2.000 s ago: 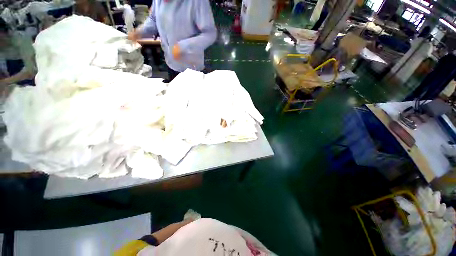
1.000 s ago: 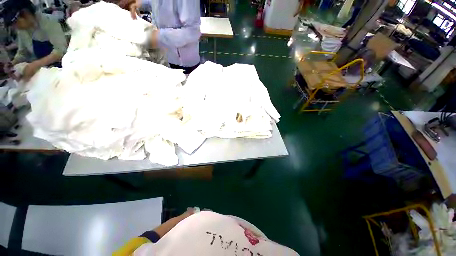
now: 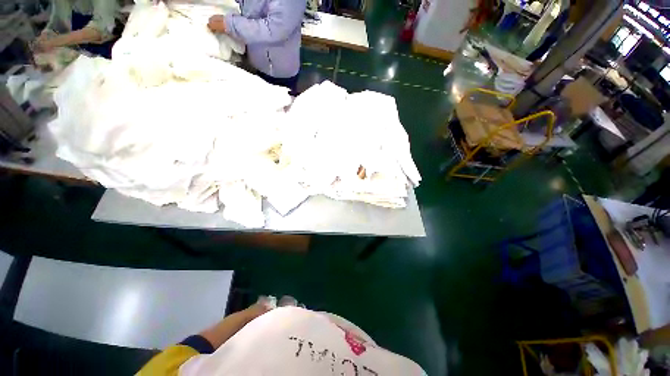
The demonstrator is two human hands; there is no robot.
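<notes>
A loose white garment pile (image 3: 169,125) covers much of the pale table (image 3: 345,219). A flatter layered garment stack (image 3: 360,139) lies at its right end, with a small brown spot on top. My left hand (image 3: 267,302) is small and partly hidden beside my pale top at the bottom centre, away from the table. Something small and whitish shows at its fingers, but its grip is unclear. My right hand is not in view.
A person in a lilac top (image 3: 272,37) stands behind the pile; another person's arms show at upper left. A white surface (image 3: 121,301) is at lower left. A yellow-handled trolley (image 3: 485,121), blue crates (image 3: 569,246) and a table with tools (image 3: 646,250) stand right.
The view has shifted, so the trolley and right-hand table sit farther right. The lilac-topped person's hand has moved onto the pile. My left hand stays near my top.
</notes>
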